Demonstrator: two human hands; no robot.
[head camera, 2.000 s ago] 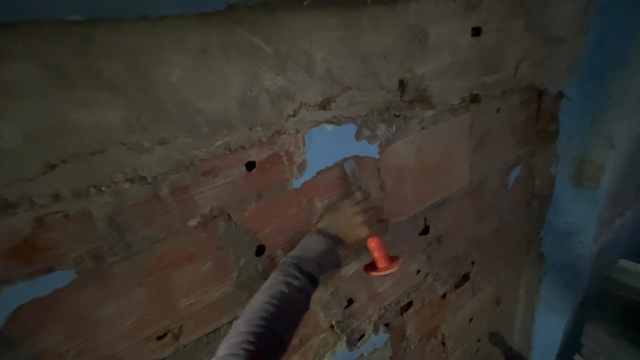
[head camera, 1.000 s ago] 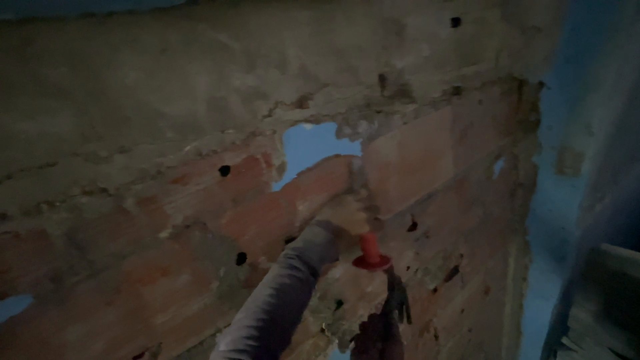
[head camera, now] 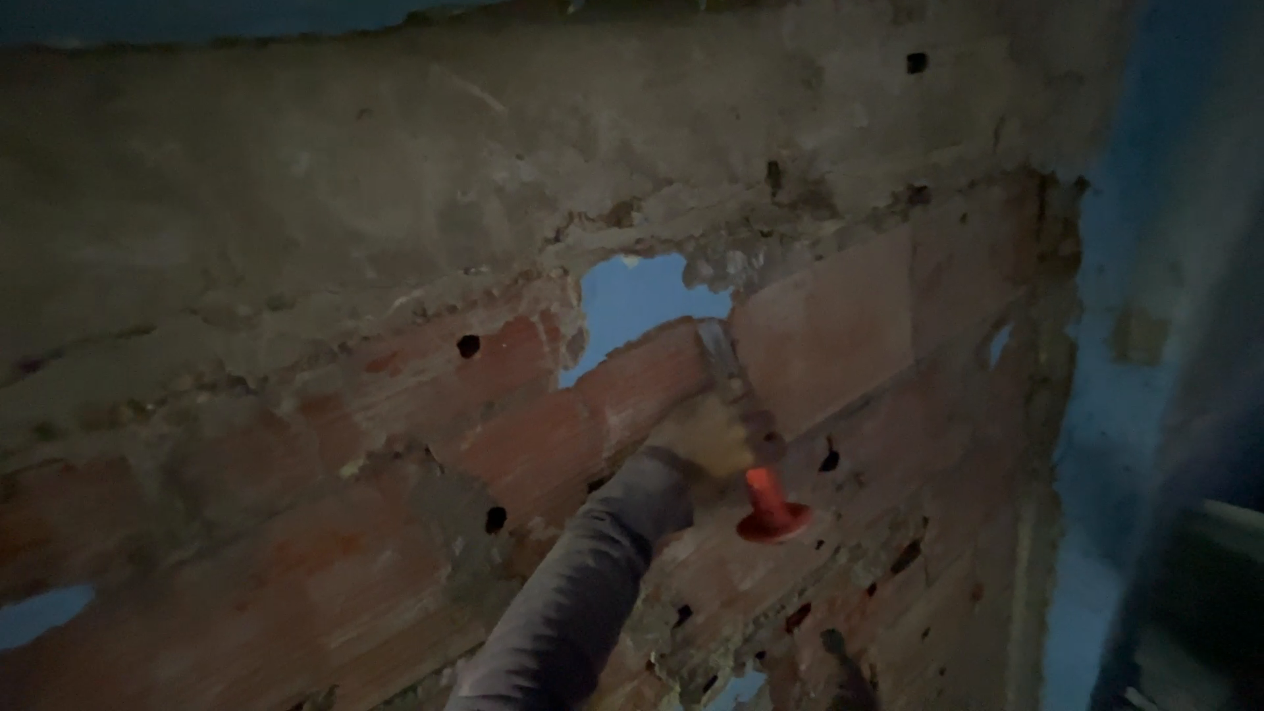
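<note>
My left hand (head camera: 701,434), in a yellowish glove or covering at the end of a grey sleeve, is closed around a chisel (head camera: 721,354). The flat metal blade points up, its tip against the brick wall (head camera: 642,370) just below the right part of a patch of blue paint. Below my fist sticks out the chisel's red grip with a round flared guard (head camera: 775,521). My right hand is not seen. A dark, blurred shape (head camera: 847,662) stands at the bottom edge, right of the chisel; whether it is a tool or a shadow I cannot tell.
Rough grey mortar (head camera: 296,168) covers the upper wall, with exposed red bricks and small dark holes below. More blue patches (head camera: 44,614) show at the lower left and bottom. A blue-painted vertical surface (head camera: 1106,444) stands at the right, and dim objects (head camera: 1205,592) lie beyond it.
A dark hand with a dark tool, seen below the chisel's guard one second ago, has dropped away from there. My left hand stays on the chisel at the same place on the wall.
</note>
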